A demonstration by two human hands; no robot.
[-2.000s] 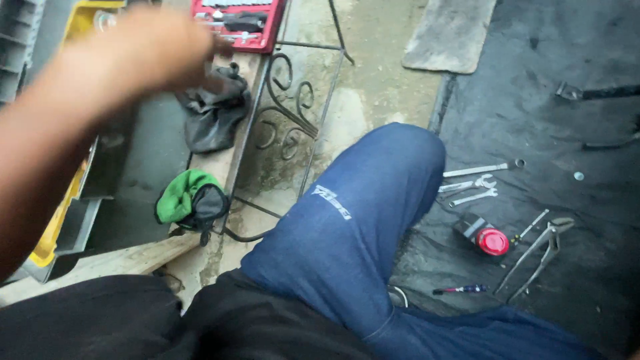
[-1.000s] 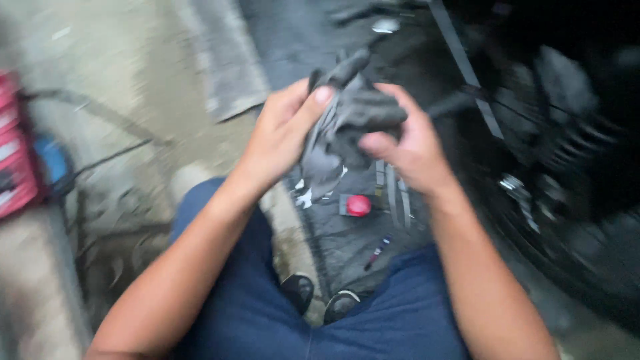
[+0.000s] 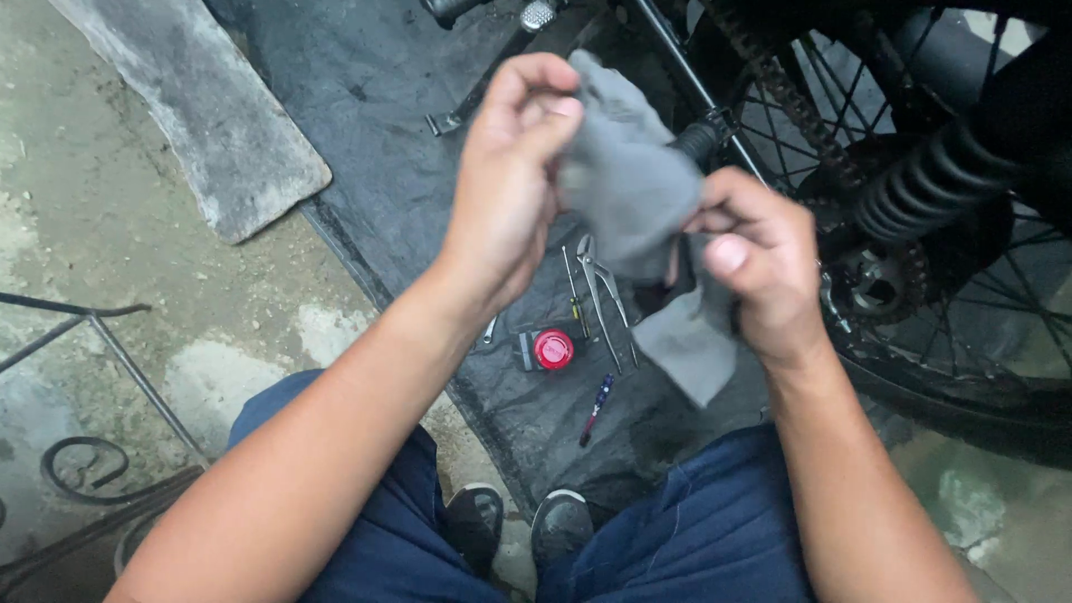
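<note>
A grey cloth [image 3: 632,180], partly blurred, hangs between my two hands above a black sheet. My left hand [image 3: 523,159] pinches its upper left part between thumb and fingers. My right hand [image 3: 758,260] grips its right side, and a loose corner dangles below. Under the cloth lie slip-joint pliers [image 3: 599,289], a thin screwdriver [image 3: 575,306] and a red round-topped container [image 3: 553,348] beside a dark block. Nearer my shoes is a small blue and red screwdriver [image 3: 597,409]. A wrench end [image 3: 489,330] shows beside my left forearm.
At the right stands a motorcycle's rear wheel [image 3: 1034,285] with its chain, sprocket and coil-spring shock absorber [image 3: 930,188]. A worn board [image 3: 226,117] lies at the upper left. Scrolled metalwork [image 3: 84,469] stands at the lower left. The black sheet [image 3: 377,159] covers the floor under the tools.
The cloth, bunched in both hands a second ago, is now more spread out. Two seconds ago a raised arm crossed the upper left. The view has swung toward the motorcycle.
</note>
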